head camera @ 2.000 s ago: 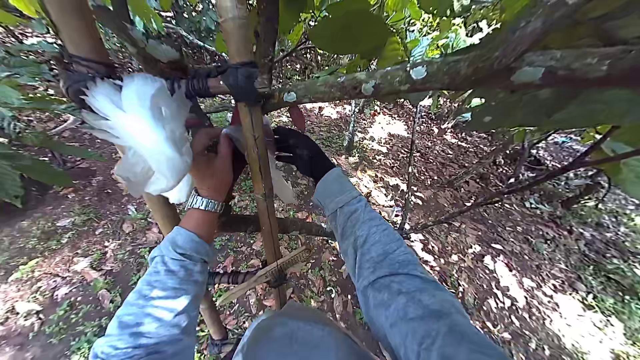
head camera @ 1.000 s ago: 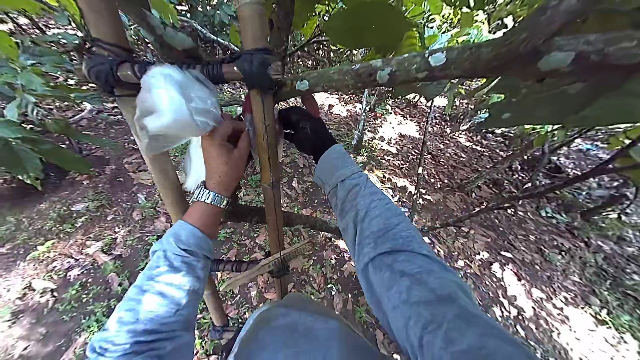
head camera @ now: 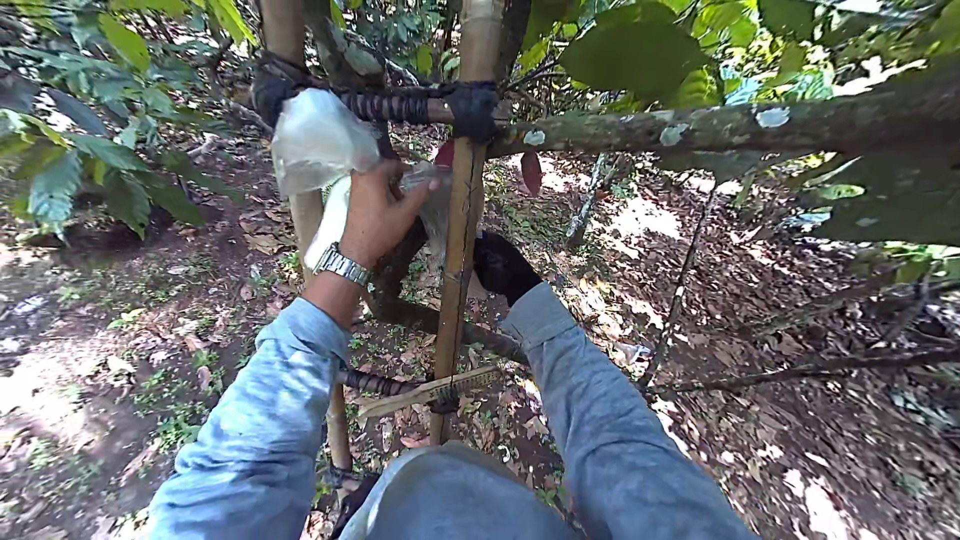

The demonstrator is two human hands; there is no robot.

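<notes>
My left hand point(head camera: 379, 214), bare with a metal wristwatch point(head camera: 343, 265), grips thin clear plastic point(head camera: 429, 176) between thumb and fingers, just left of a bamboo pole point(head camera: 459, 277). A bunch of whitish plastic bags point(head camera: 322, 142) hangs against the back of that hand. My right hand point(head camera: 504, 266), in a black glove, is at the right side of the pole, lower than the left. Its fingers are partly hidden behind the pole, so what they hold cannot be told. Dark reddish pods or leaves point(head camera: 531, 172) hang near the pole's upper part.
The poles form a ladder, with rungs point(head camera: 390, 106) lashed in black rubber strips. A thick branch point(head camera: 697, 129) with pale lichen runs right from the lashing. Large leaves point(head camera: 634, 52) hang above it. A split bamboo strip point(head camera: 427, 391) crosses low down. Leaf litter covers the ground.
My gloved right hand has moved down along the right side of the pole. My left hand stays left of the pole, its thumb now extended toward it.
</notes>
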